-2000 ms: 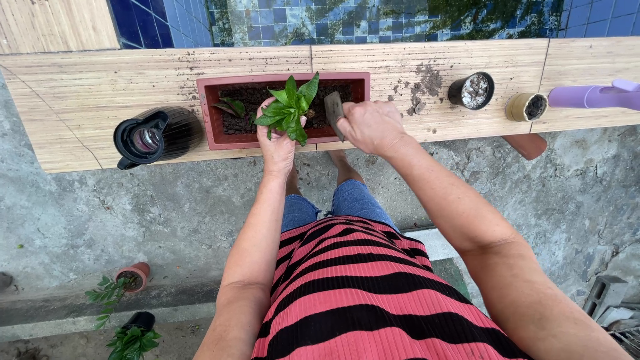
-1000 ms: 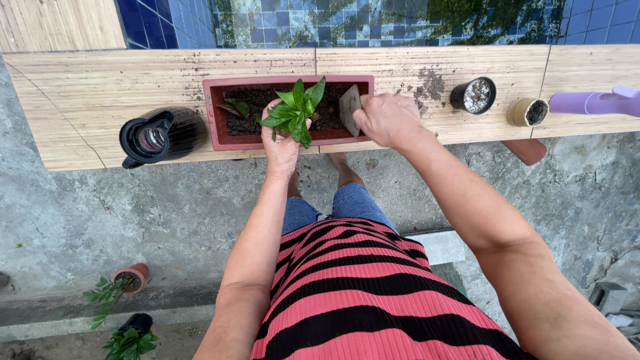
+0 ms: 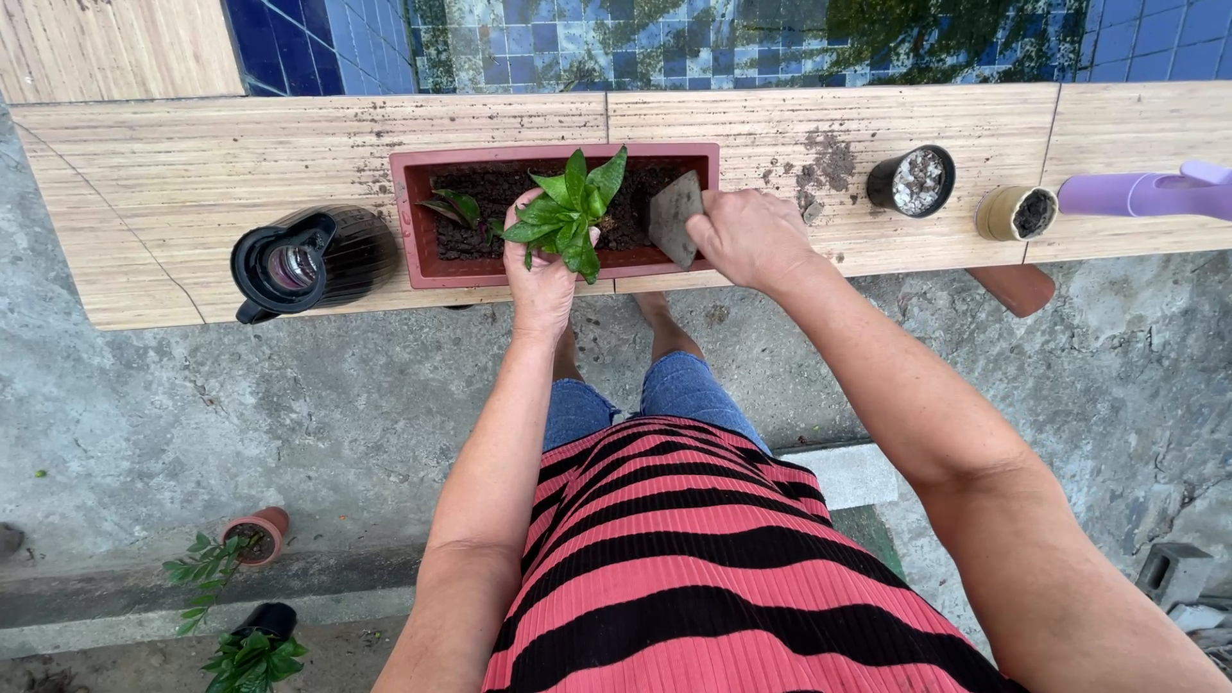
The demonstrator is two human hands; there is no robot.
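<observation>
A long reddish-brown plastic planter stands on the ledge with dark soil in it. My left hand holds a leafy green plant over the middle of the planter; the leaves hide its base and part of the fingers. In my right hand, at the planter's right end, is a small trowel, its grey, soil-stained blade tilted at the soil and its handle covered by the fingers. A smaller plant with dark green leaves sits in the soil at the left end.
Left of the planter stands a black jug. Farther right on the wood-look tiled ledge are spilled soil, a black pot with white pieces, a tan pot and a purple object. Blue-tiled water lies beyond the ledge.
The trowel blade has shifted rightward within the planter, compared with two seconds ago, and its broad face shows more. My left hand stays on the green plant.
</observation>
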